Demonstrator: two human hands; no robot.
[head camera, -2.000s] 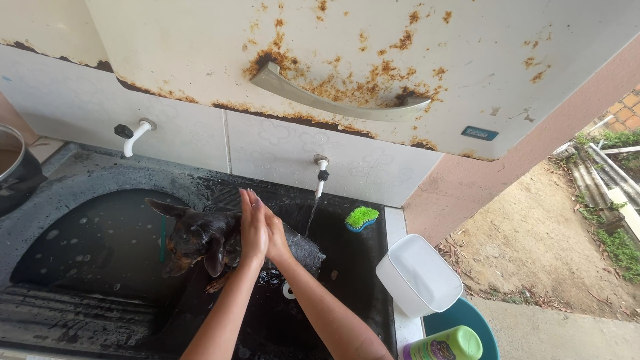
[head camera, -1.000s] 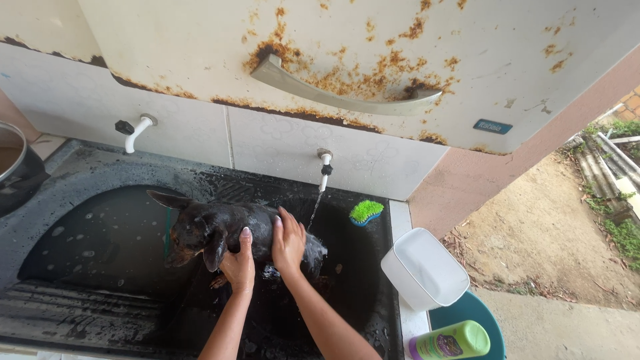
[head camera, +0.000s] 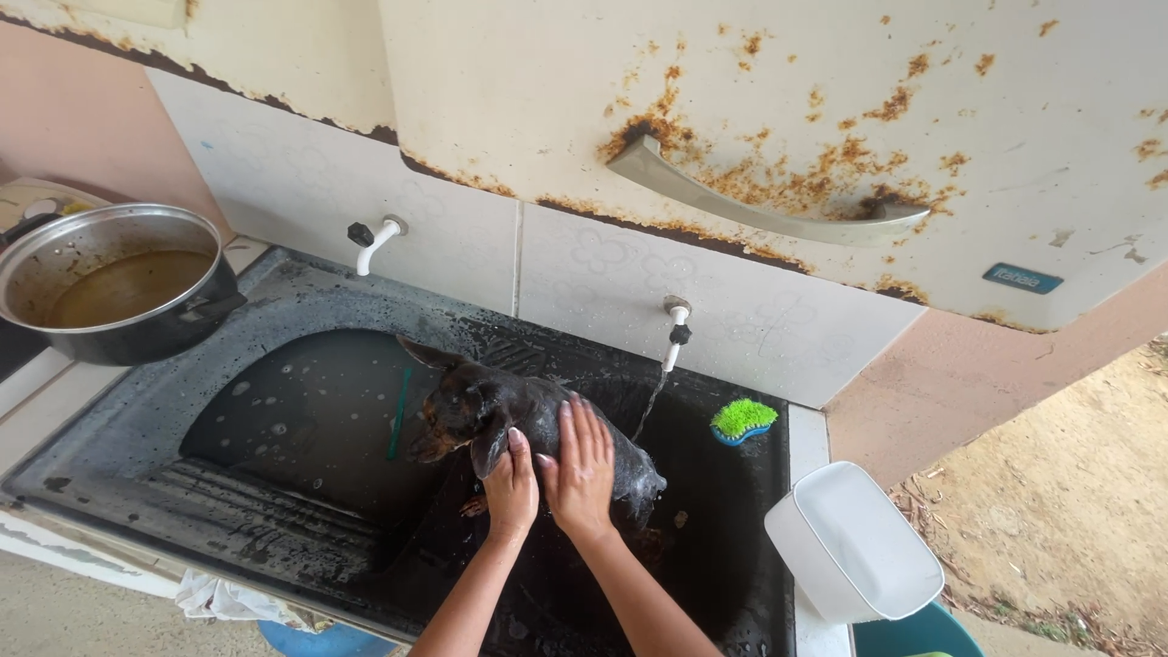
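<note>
A small wet black-and-tan dog (head camera: 529, 401) stands in the right basin of a dark double sink (head camera: 301, 511), its head toward the left basin. My left hand (head camera: 511, 488) is at its chest and shoulder, just below the ear, with the thumb up; whether it grips is unclear. My right hand (head camera: 581, 461) lies flat on the dog's side with fingers extended. Some lather shows on its rump. Water runs from the right tap (head camera: 676, 336) behind the dog. A green-bristled brush (head camera: 743, 420) lies on the basin's right side.
Cloudy water with a green stick (head camera: 399, 413) fills the left basin, below another tap (head camera: 375, 245). A large pot (head camera: 119, 274) of brownish liquid stands at left. A white plastic container (head camera: 853, 538) sits at the right edge, above a teal tub (head camera: 922, 634). A rusty cabinet (head camera: 766, 109) overhangs the sink.
My hands were pressed together above the dog two seconds ago, then parted onto its body. The green shampoo bottle at lower right has mostly left the view.
</note>
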